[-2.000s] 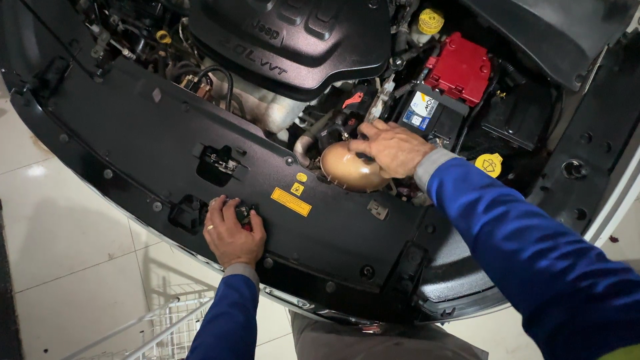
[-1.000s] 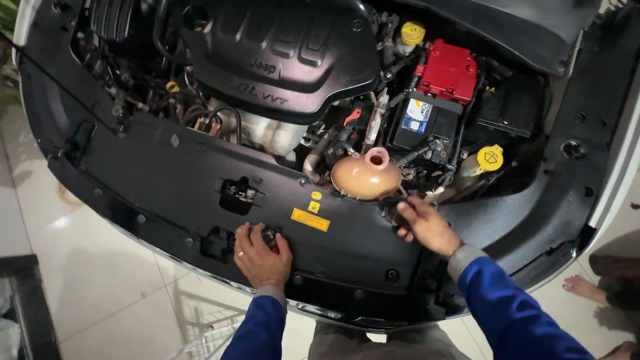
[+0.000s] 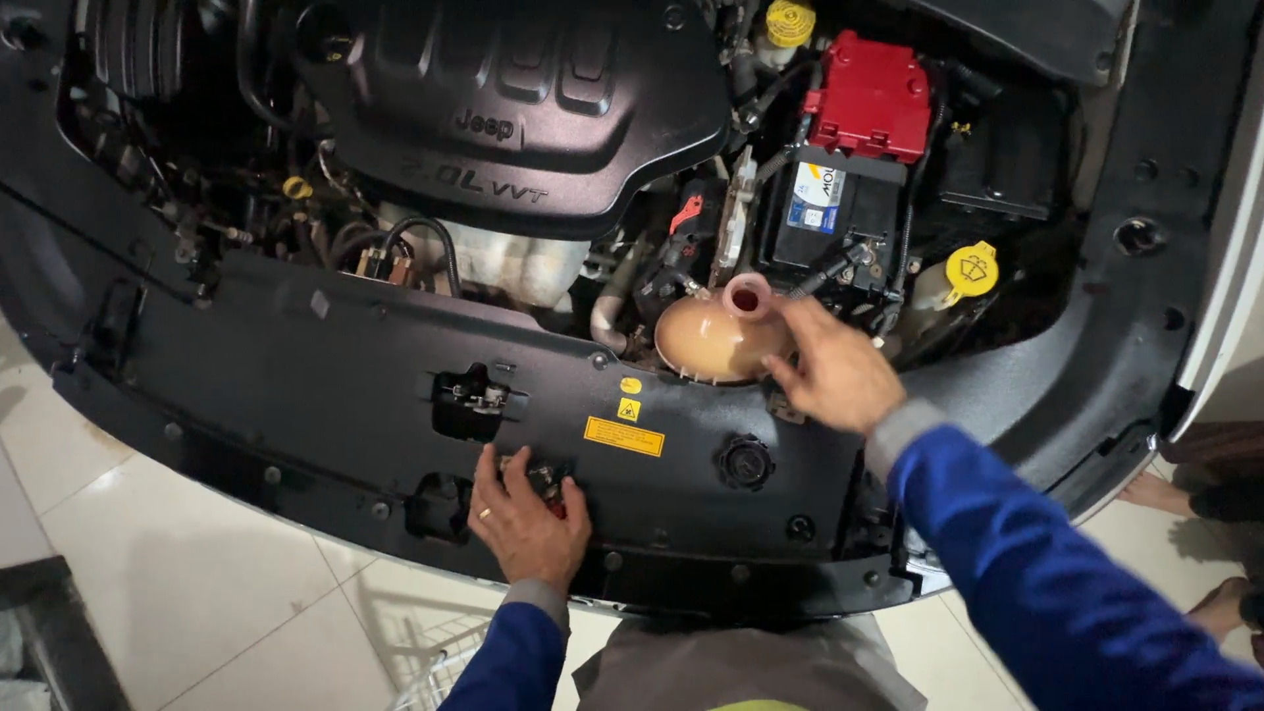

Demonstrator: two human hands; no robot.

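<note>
The translucent, brownish coolant expansion tank (image 3: pixel 716 341) has its filler neck (image 3: pixel 746 296) uncovered. My right hand (image 3: pixel 834 365) is at the tank's right side beside the neck, fingers apart, holding nothing that shows. A black screw cap (image 3: pixel 746 462) lies on the black plastic radiator cover (image 3: pixel 395 395), below the tank. On that cover my left hand (image 3: pixel 530 518) rests with spread fingers around an opening near the front edge; whether something lies under the fingers is hard to tell. A yellow warning label (image 3: pixel 624 435) is between the left hand and the tank.
Behind the cover sits the black engine cover (image 3: pixel 533 109). To the right are the battery (image 3: pixel 834 212), a red terminal cover (image 3: pixel 874 94) and a yellow washer-fluid cap (image 3: pixel 972 271). A yellow reservoir cap (image 3: pixel 790 22) is at the top. Another person's foot (image 3: pixel 1220 607) shows at right.
My right hand first covered the tank's neck, then moved down and right, leaving the neck uncovered. Now the black cap lies on the radiator cover, and that hand is back beside the neck.
</note>
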